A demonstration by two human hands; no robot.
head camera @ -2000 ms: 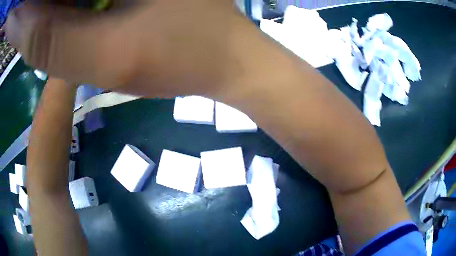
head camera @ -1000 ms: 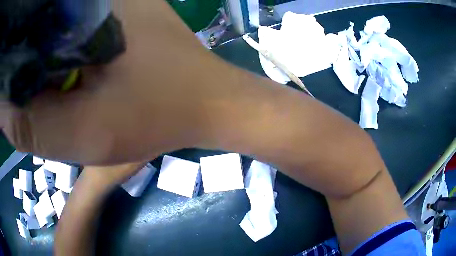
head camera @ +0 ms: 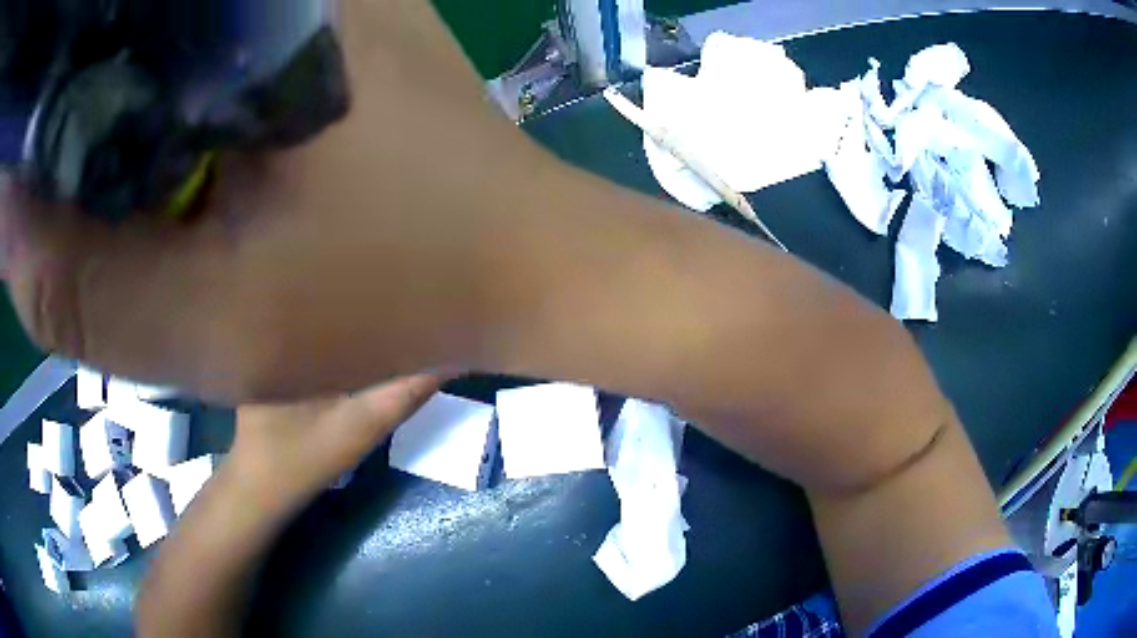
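My right hand [head camera: 249, 274] is large and blurred at upper left, closed around the dark dispensing gun [head camera: 187, 119], with a bit of yellow at its grip. The gun's tip is hidden. My left hand [head camera: 318, 430] is below it, thumb side pointing right towards a white housing [head camera: 443, 439]. The left fingers are mostly hidden behind my right hand, so its hold cannot be told. A second white housing [head camera: 550, 430] stands just right of the first, both blank side up. A creased white paper strip [head camera: 647, 499] lies beside them.
Several white housings [head camera: 147, 509] are grouped at the left on the dark green worktop [head camera: 761, 536]. White wipes [head camera: 954, 150] are heaped at upper right. A slim pale stick [head camera: 680, 152] lies beside a white paper pile [head camera: 773, 119]. A metal post stands behind.
My right hand and gun have come down from the top edge. My left hand has moved right, covering the spot of the leftmost housing in the row. More of the left group shows.
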